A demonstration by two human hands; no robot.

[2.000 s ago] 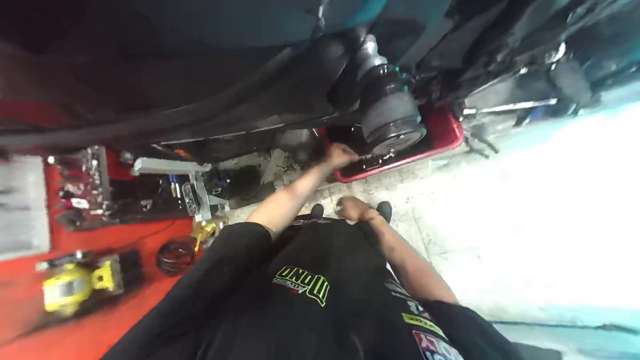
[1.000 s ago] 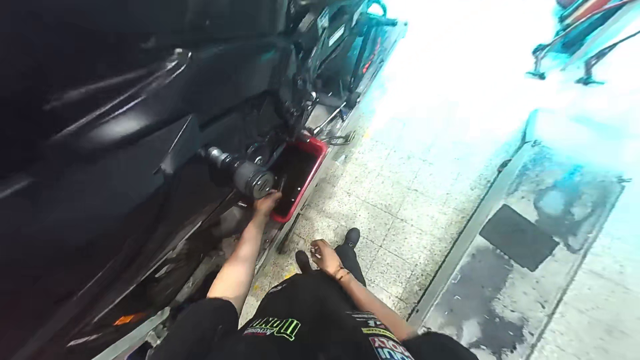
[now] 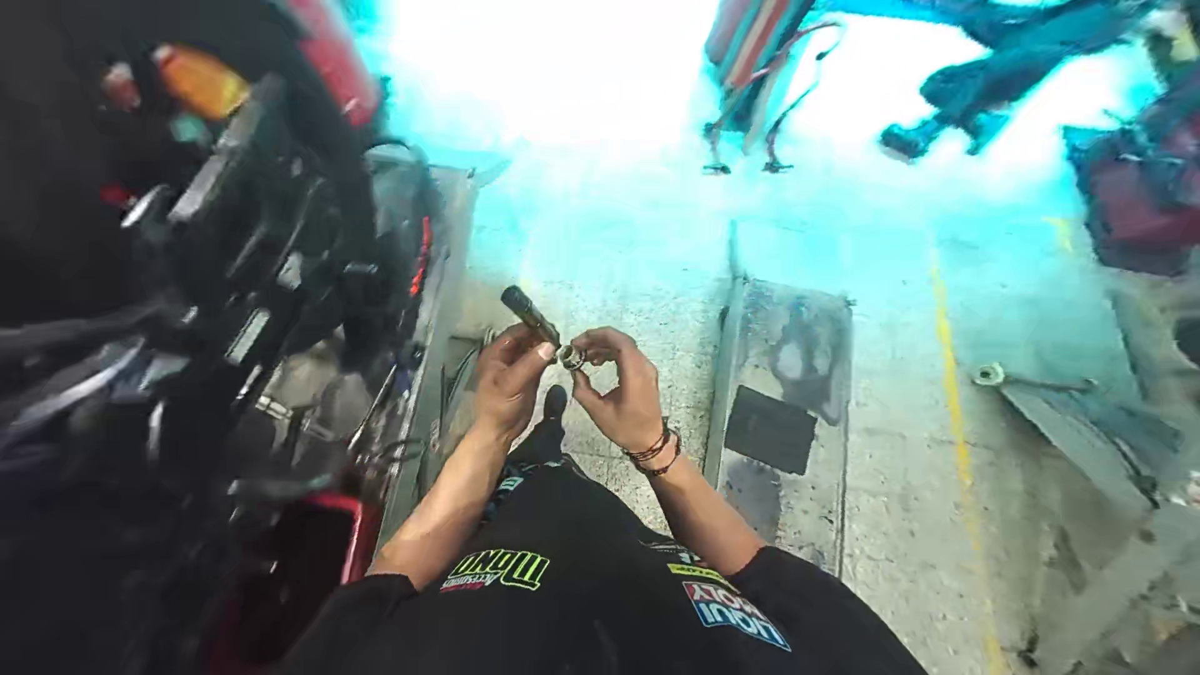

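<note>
Both hands are close together in front of my body, near the middle of the view. Between the thumb and fingers of my left hand (image 3: 511, 380) is a dark metal cylindrical part (image 3: 531, 314), like a pin or bolt, slanting up and to the left. My right hand (image 3: 621, 386) pinches a small metal ring-shaped part (image 3: 571, 357), its round opening showing. The two parts are side by side at the fingertips; whether they touch I cannot tell. Dark bracelets circle my right wrist.
The blurred underside of a vehicle (image 3: 234, 234) fills the left, with a red tray (image 3: 354, 539) below it. A metal ramp (image 3: 783, 323) bearing a dark mat (image 3: 771, 429) lies on the floor at right. Farther right are a yellow floor line (image 3: 952, 403) and a grey metal structure (image 3: 1087, 441).
The view has swung far to the right. My left hand has left the cylindrical vehicle part over the red tray and come beside my right hand; small metal parts now show in both.
</note>
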